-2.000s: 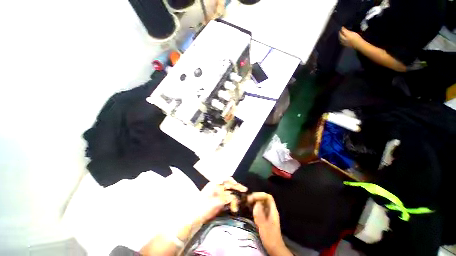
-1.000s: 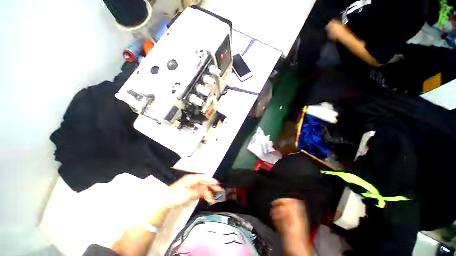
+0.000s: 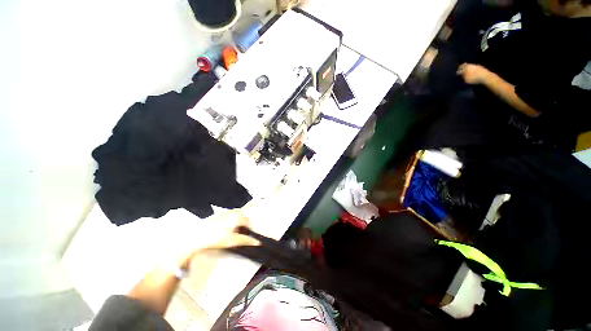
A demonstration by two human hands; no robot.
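My left hand [image 3: 227, 236] is over the table's front edge, blurred, with its fingers closed on the end of a black fabric piece [image 3: 285, 253]. The fabric stretches from it to the right across my lap, where it merges with other black cloth. My right hand is not visible. The white overlock machine [image 3: 269, 77] stands ahead on the table, its needle area [image 3: 267, 155] facing me with no cloth seen in it.
A crumpled black garment pile [image 3: 165, 158] lies left of the machine. A smartphone [image 3: 344, 91] lies right of it. At right are an open box with blue contents [image 3: 426, 191], a neon green tie [image 3: 483, 260] on black cloth, and another person's arm [image 3: 502, 87].
My left hand has moved slightly left and up and now holds black fabric pulled out to the right. My right hand, seen before over the lap, has gone from sight. The view has shifted.
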